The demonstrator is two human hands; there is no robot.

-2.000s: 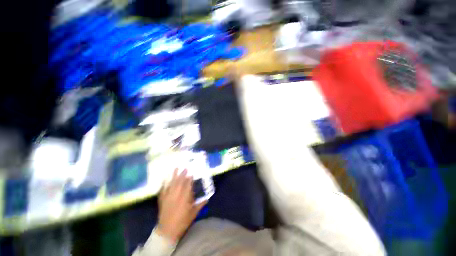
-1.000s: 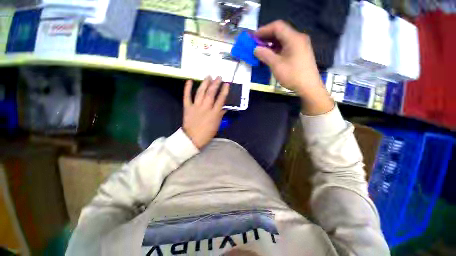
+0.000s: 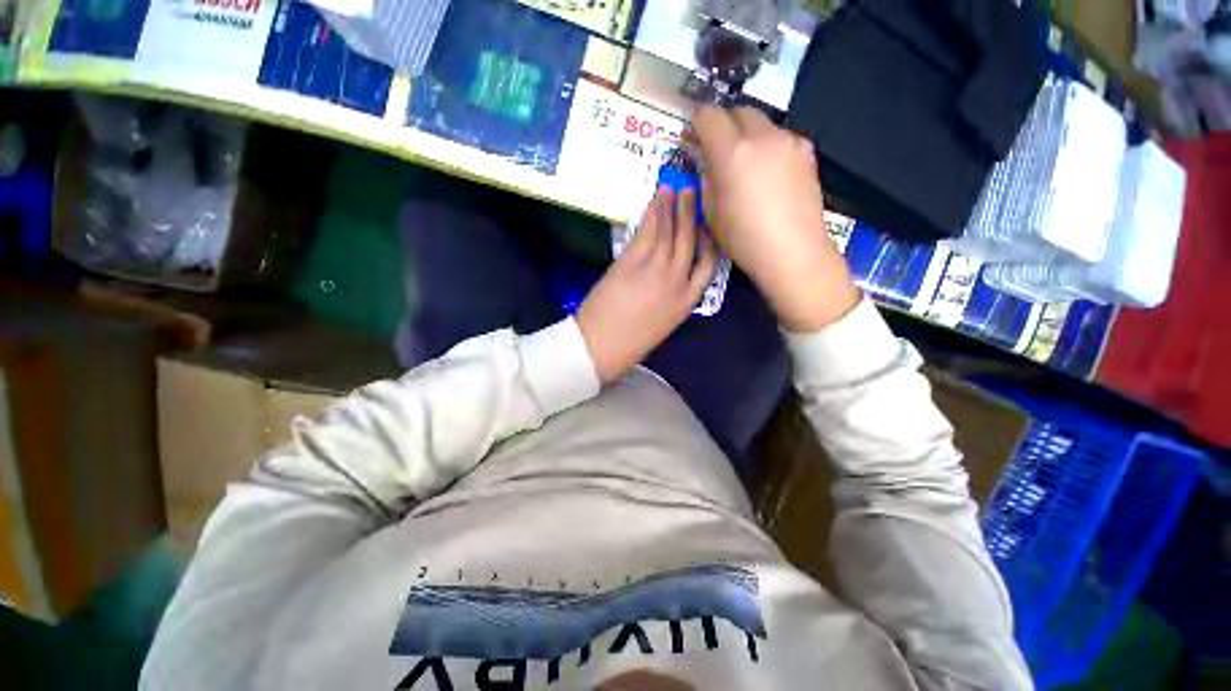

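Observation:
The white housing (image 3: 710, 294) lies at the bench's front edge, mostly covered by my hands. The blue insert (image 3: 676, 178) shows at the housing's upper part, between my hands. My left hand (image 3: 658, 270) lies over the housing and blue insert with its fingers stretched. My right hand (image 3: 760, 189) is at the right side of the housing, fingers bent at its upper end; what its fingertips touch is hidden. The black insert is not visible under my hands.
The parts tray (image 3: 756, 74) with shiny metal pieces is just beyond my hands. Black sheets (image 3: 905, 115) and stacked white covers (image 3: 1067, 176) are at right, beside a red bin (image 3: 1181, 311). A blue crate (image 3: 1093, 527) and a carton (image 3: 243, 439) stand below the bench.
My right hand has come down with the blue insert from above the bench to the housing. My left hand now lies over the insert. The view has shifted.

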